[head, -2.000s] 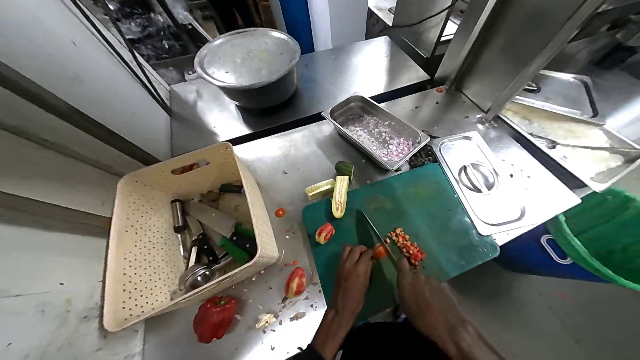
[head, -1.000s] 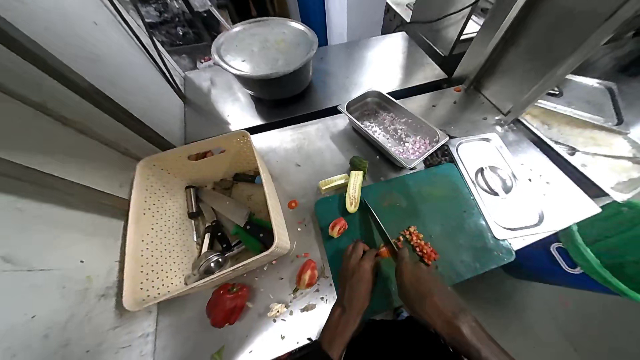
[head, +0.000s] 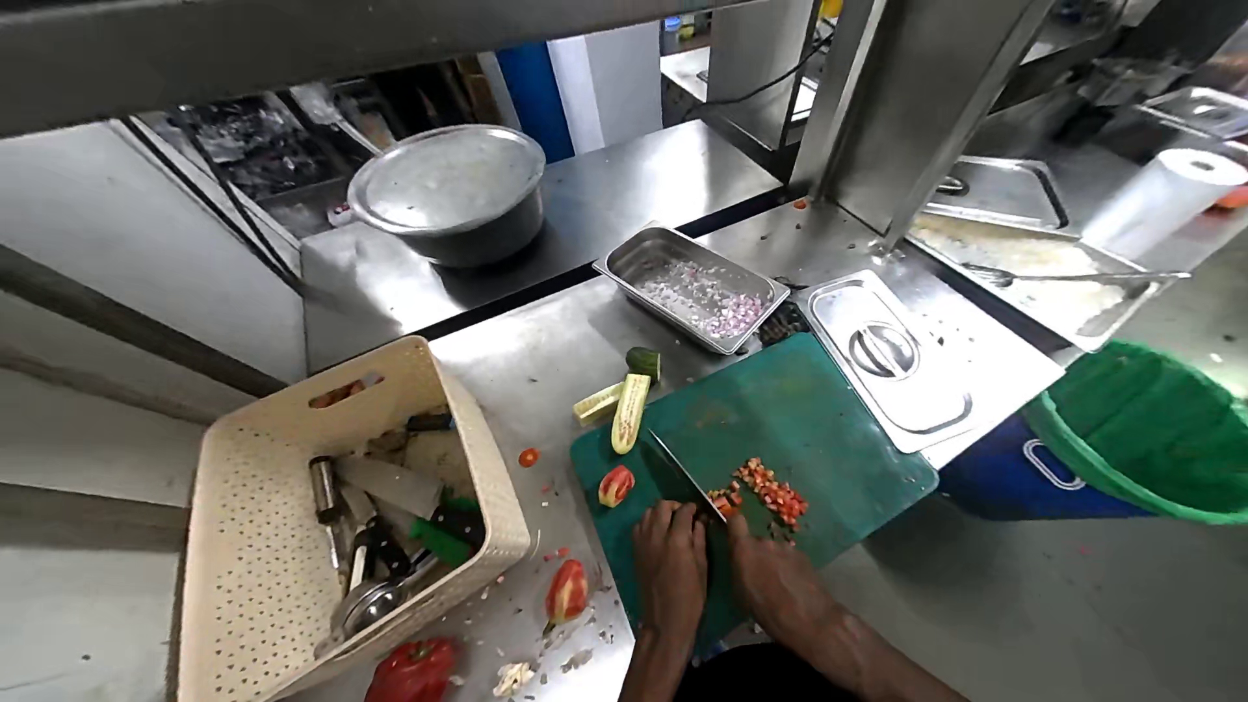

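My right hand (head: pixel 775 575) grips a kitchen knife (head: pixel 687 470), its handle hidden in the fist, the blade pointing up and left over a green cutting board (head: pixel 799 409). Beside the blade, my left hand (head: pixel 673 551) has its fingertips bent down against a red vegetable piece (head: pixel 723 504), mostly hidden. Diced red pieces (head: pixel 775 492) lie right of the knife. On the board's left part rest a cut red vegetable (head: pixel 615 486) and the end of a halved cucumber (head: pixel 630 414). Another cucumber piece (head: pixel 598 404) and a dark green end piece (head: pixel 643 364) lie just beyond.
A beige plastic basket (head: pixel 487 458) of knives and utensils stands left. A red bell pepper (head: pixel 414 671) and a red-yellow vegetable (head: pixel 567 591) lie nearby. Behind are a steel pan (head: pixel 624 278) of chopped onion and a lidded pot (head: pixel 448 190); right, a steel lid (head: pixel 936 375) and a green-lined blue bin (head: pixel 994 478).
The view has tilted up, bringing more of the background into sight. Both hands stay at the board, the right still holding the knife. No object has plainly changed place.
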